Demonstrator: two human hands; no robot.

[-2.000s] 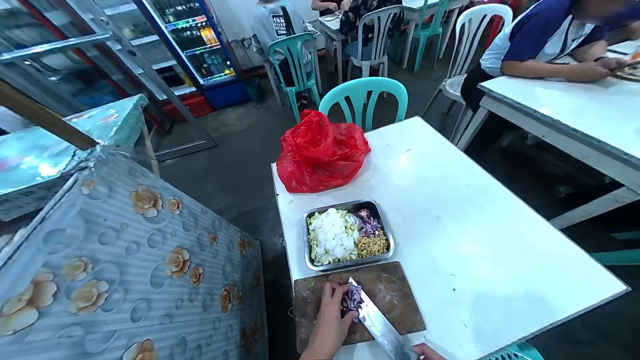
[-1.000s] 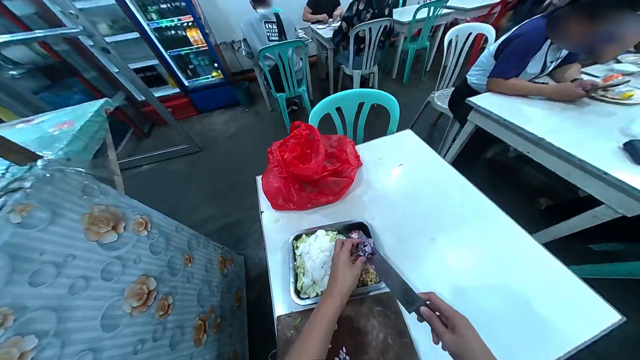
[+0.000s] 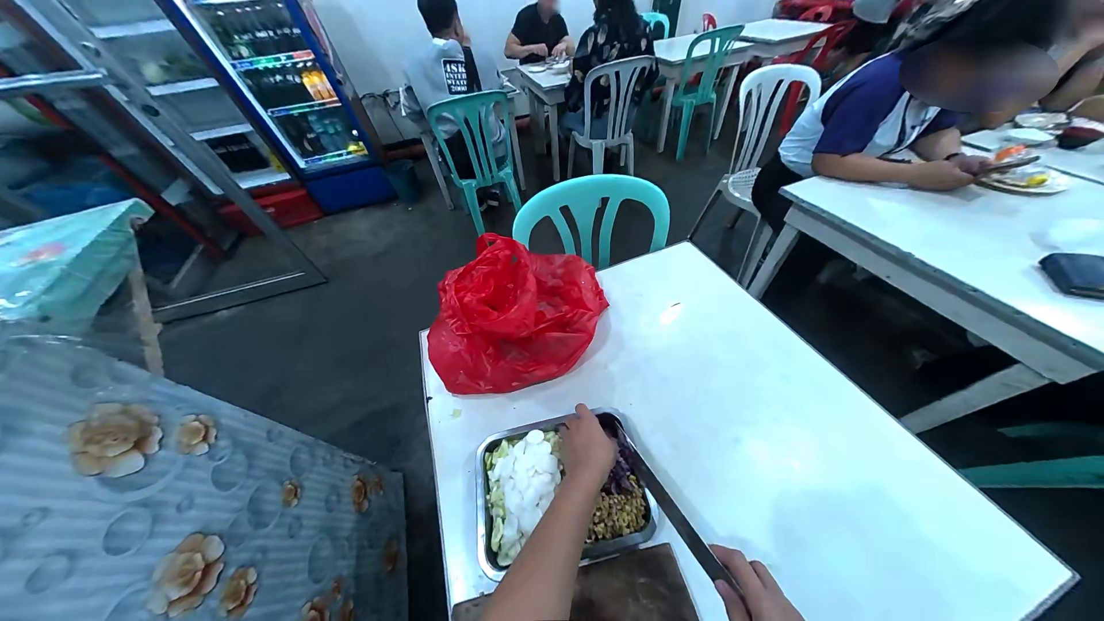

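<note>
My left hand (image 3: pixel 588 447) reaches into the upper middle of a rectangular metal tray (image 3: pixel 479 517); whether its fingers hold anything is hidden. My right hand (image 3: pixel 749 588) grips the handle of a large knife (image 3: pixel 677 516), whose blade slants up to the tray's far right corner, beside the left fingers. Inside the tray lie white slices (image 3: pixel 524 483) over pale green pieces on the left, chopped purple onion (image 3: pixel 623 476) on the right and brownish chopped bits (image 3: pixel 619 516) at the lower right. A brown cutting board (image 3: pixel 638 588) lies at the near side of the tray, partly behind my left forearm.
A red plastic bag (image 3: pixel 517 319) stands on the white table (image 3: pixel 776 414) beyond the tray. A teal chair (image 3: pixel 595 211) is at the far edge. A flower-patterned covered surface (image 3: pixel 216 500) is at the left. A person (image 3: pixel 871 129) sits at another table on the right.
My left hand and the knife have moved from the cutting board to the tray. Purple onion was under my left fingers on the board two seconds ago.
</note>
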